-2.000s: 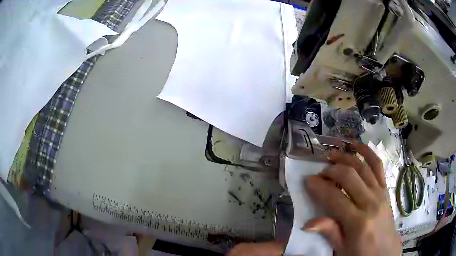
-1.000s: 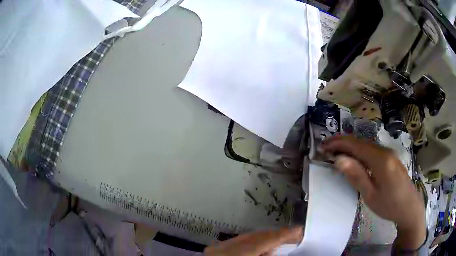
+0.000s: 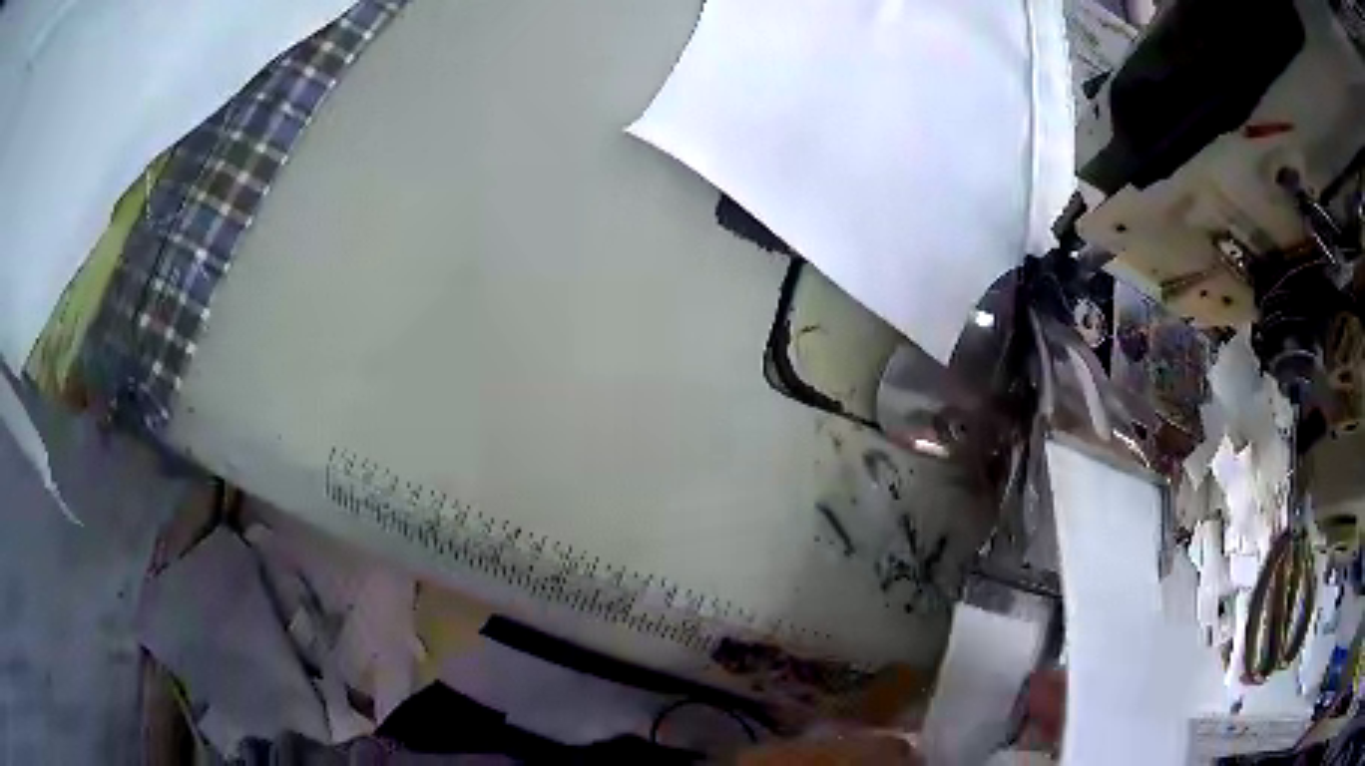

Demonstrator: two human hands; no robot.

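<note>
A white cloth panel [image 3: 883, 135] lies left of the machine head, its lower point over a shiny curved metal guide [image 3: 913, 392]. A wide white strip [image 3: 1115, 584] hangs from the metal folder [image 3: 1090, 386] down to the bottom edge. A smaller white piece [image 3: 981, 666] is left of it. My left hand [image 3: 853, 726] is a blur at the bottom edge, partly hidden by this piece. A reddish fingertip shows between the two white pieces; which hand it belongs to is unclear. Its grip cannot be made out. My right hand is not identifiable in view.
The cream machine head [image 3: 1198, 225] stands at the right. Scissor handles [image 3: 1280, 606] and white scraps [image 3: 1235, 494] lie beyond the folder. Plaid cloth [image 3: 225, 210] and white cloth [image 3: 105, 120] cover the far left. Ruler marks [image 3: 509, 546] run along the table's front edge.
The view has shifted, so the table and panel sit higher and the machine further right. My right hand has left the folder and strip. The smaller white piece now shows beside the strip.
</note>
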